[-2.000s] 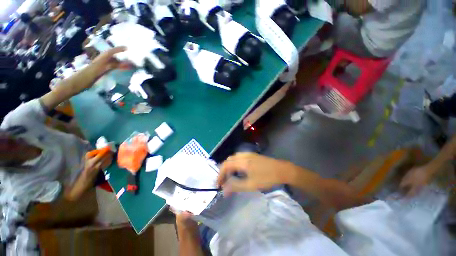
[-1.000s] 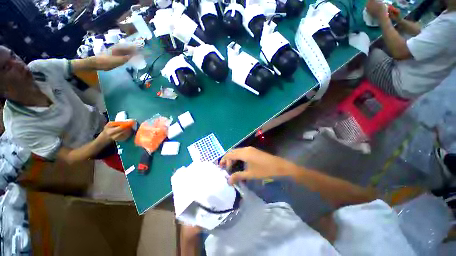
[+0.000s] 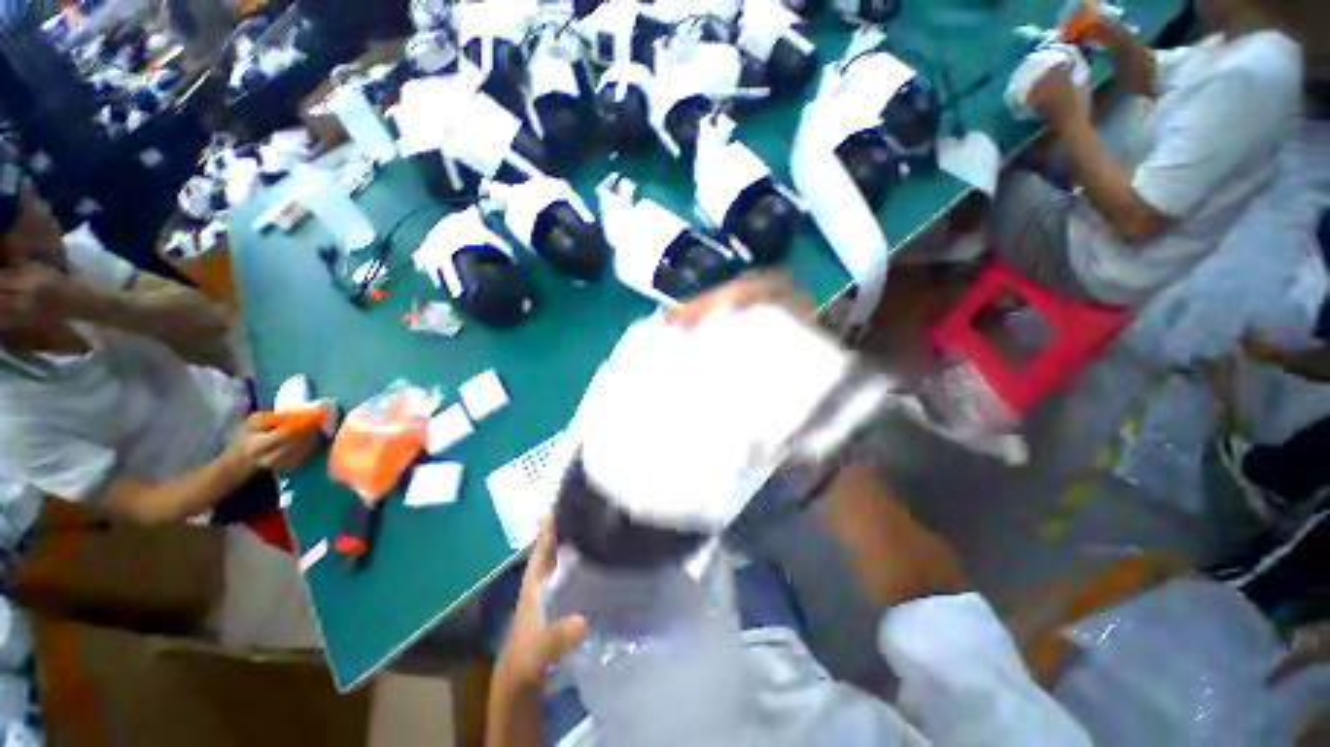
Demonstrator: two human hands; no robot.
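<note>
A white security camera [image 3: 700, 409], blurred by motion, is held up in front of me over the table's near edge. Its dark round part [image 3: 620, 525] points down toward me, at the mouth of a clear bag [image 3: 649, 642]. My left hand [image 3: 540, 620] is closed around the left side of the bag, just below the dark part. My right hand [image 3: 839, 489] is on the camera's far right side, mostly hidden behind it and blurred; some fingers show at its top edge. A thin dark cord hangs by the right hand. A dotted sticker sheet [image 3: 522, 489] lies partly behind the camera.
Many white-and-black cameras [image 3: 481, 270] stand on the green table [image 3: 350, 628]. An orange parts bag [image 3: 379, 438] and white squares [image 3: 435, 483] lie left. People sit at left and right. A red stool [image 3: 1028, 343] and bag heap [image 3: 1167, 657] are right; cartons [image 3: 219, 701] lower left.
The camera has been raised and turned, its dark part now toward me over the bag. My right hand has moved from its near side to behind it. The view has shifted slightly.
</note>
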